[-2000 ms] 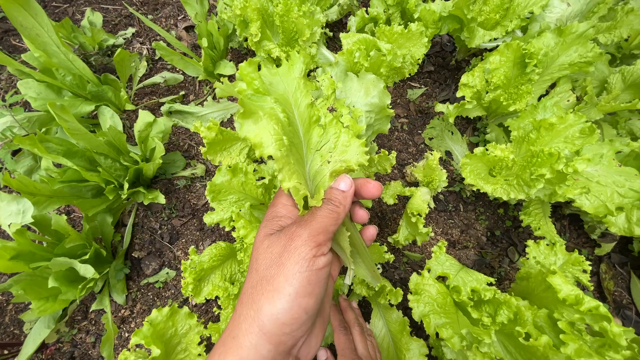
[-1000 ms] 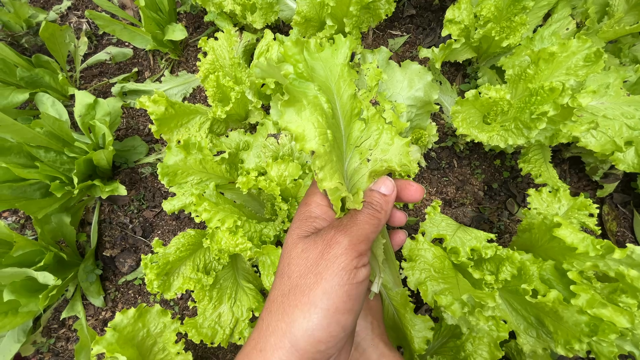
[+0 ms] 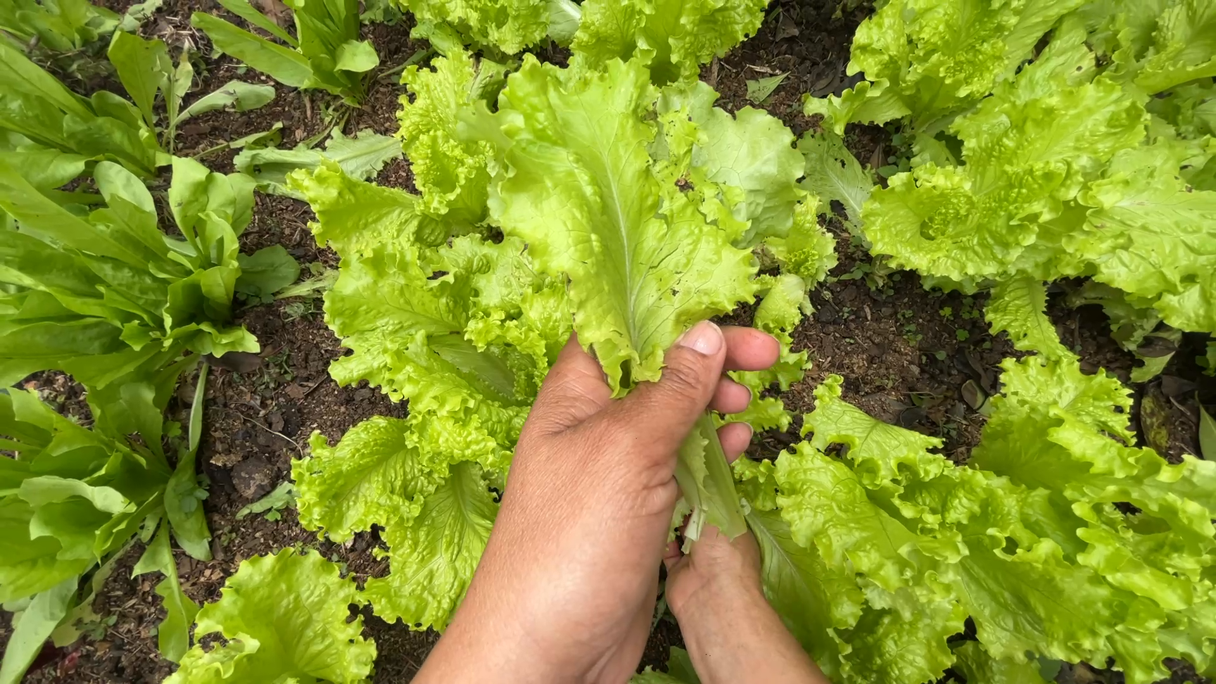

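My left hand (image 3: 617, 456) is closed around several curly lettuce leaves (image 3: 622, 218), its thumb pressed over their lower part. The frilly tops fan out above the thumb, and the pale stems (image 3: 708, 480) come out below the fingers. My right hand (image 3: 717, 570) is lower down, partly behind the left wrist, close to the stem ends; its fingers are mostly hidden, so whether it grips anything is not visible. Behind and left of the held leaves grows a curly lettuce plant (image 3: 427, 351).
More curly lettuce (image 3: 997, 541) grows at the lower right and upper right (image 3: 1016, 180). Smooth-leaved green plants (image 3: 142, 275) line the left side. Dark soil (image 3: 285, 399) shows between the rows, and another lettuce (image 3: 280, 622) stands at the bottom left.
The right hand, barely seen below the left wrist one second ago, now shows more at the stem ends. The left hand still holds the leaves.
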